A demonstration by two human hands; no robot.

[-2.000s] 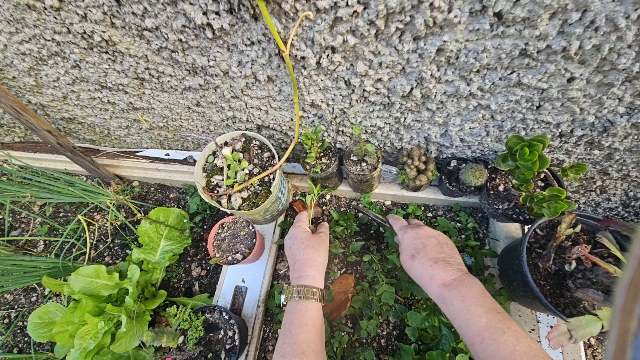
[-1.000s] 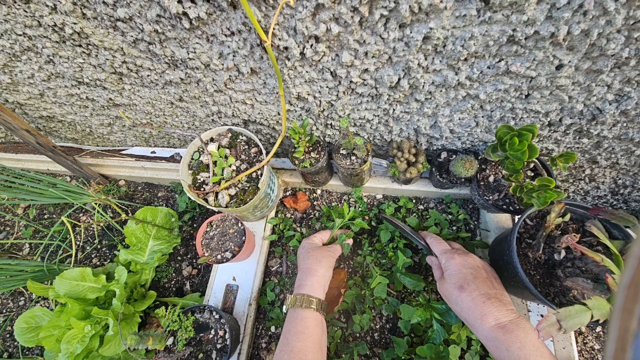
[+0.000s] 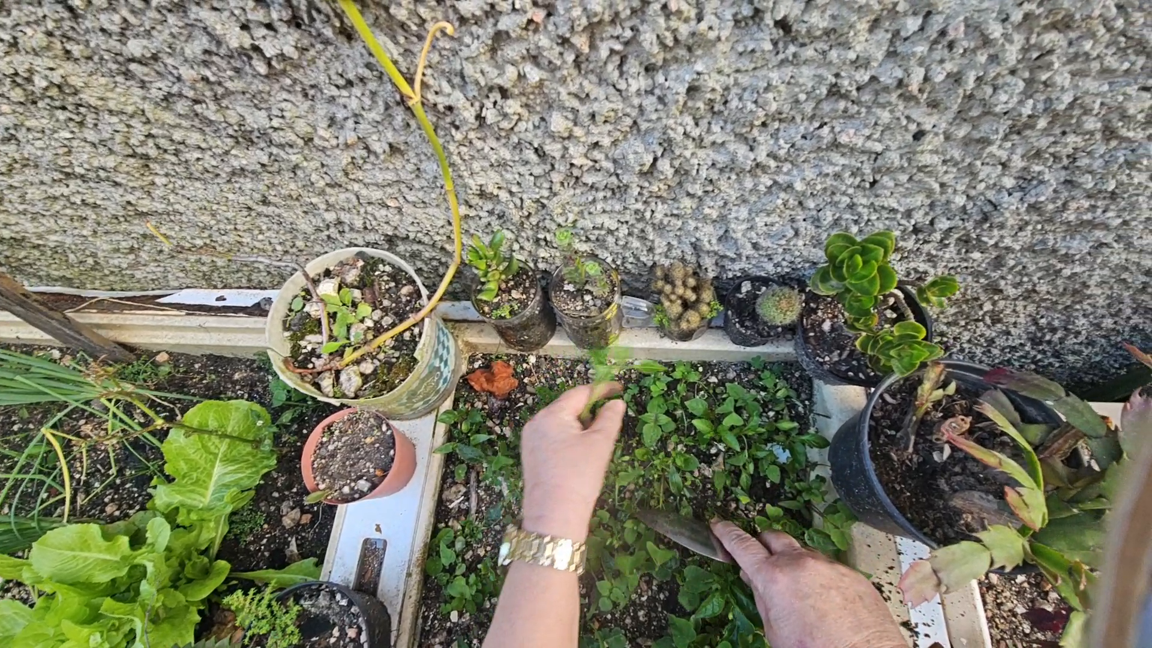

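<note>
My left hand (image 3: 571, 450), with a gold-coloured watch at the wrist, pinches a blurred green plant sprig (image 3: 601, 378) between thumb and fingers, above the upper part of the planted bed. My right hand (image 3: 805, 585) grips a tool with a dark, pointed metal blade (image 3: 681, 531), its handle hidden in the hand. The blade points left over the low leafy plants (image 3: 693, 432), to the lower right of my left hand. A reddish-brown lump (image 3: 492, 379) lies on the soil, up and left of my left hand.
A rough stone-textured wall (image 3: 585, 135) rises behind a pale ledge (image 3: 216, 333) with small potted succulents and cacti (image 3: 684, 301). At left stand a large whitish pot (image 3: 432, 369), a terracotta-coloured pot (image 3: 400, 463) and lettuce (image 3: 211, 468). A black pot (image 3: 855, 463) stands at right.
Since one second ago, the blade and my right hand have moved down, away from the ledge, and the blade now lies lower among the leaves. My left hand still holds greenery.
</note>
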